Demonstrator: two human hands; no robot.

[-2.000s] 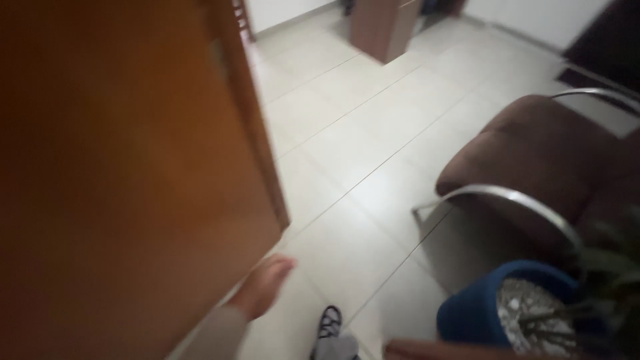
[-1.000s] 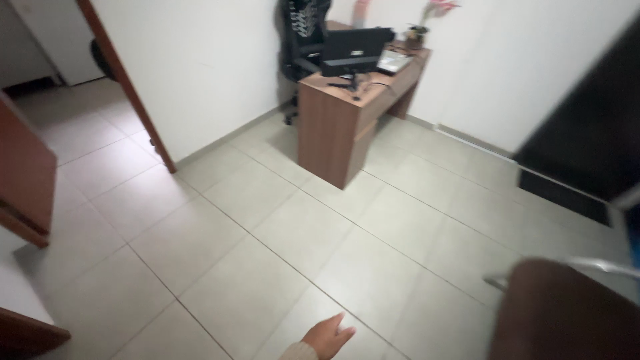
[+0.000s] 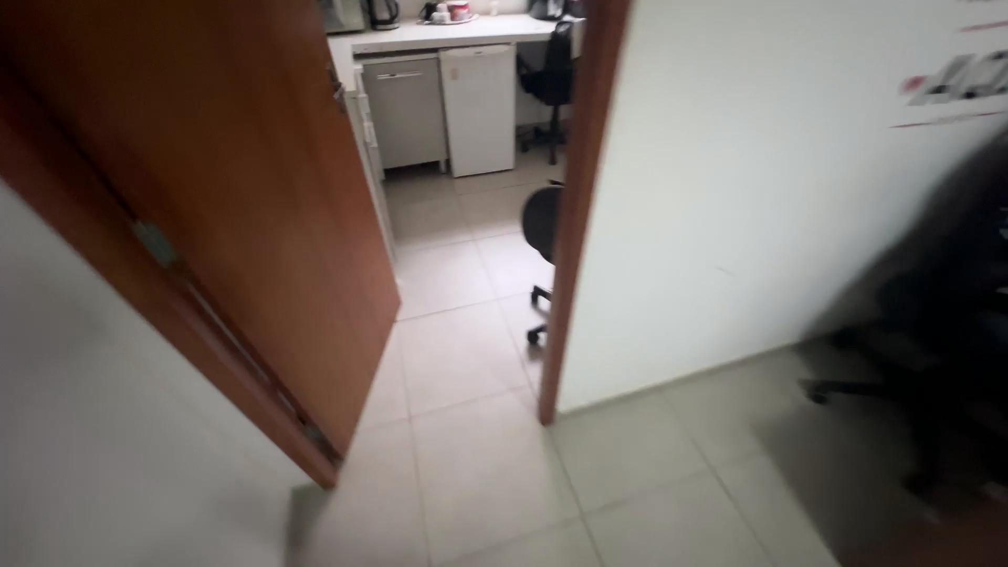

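Observation:
Neither my left hand nor my right hand shows in the head view now. Ahead on the left, a brown wooden door [image 3: 276, 181] stands open into another room, its metal handle [image 3: 337, 90] near the far edge. The wooden door frame [image 3: 587, 197] borders the opening on the right. Through the doorway are a small white refrigerator [image 3: 480, 114] and a grey cabinet [image 3: 407, 118] under a white countertop [image 3: 472, 31]. A black electric kettle [image 3: 384, 14] and a tray with cups [image 3: 449, 17] stand on the counter.
Just beyond the right jamb, a black office chair [image 3: 542, 224] partly juts into the doorway. Another black chair [image 3: 551, 83] is at the counter. A dark wheeled chair [image 3: 929, 378] stands at the right by the white wall [image 3: 709, 197]. Pale floor tiles [image 3: 488, 472] run through the doorway.
The view has swung left and moved nearer the doorway; the desk with the monitor is out of view. A hand at the bottom one second ago no longer shows.

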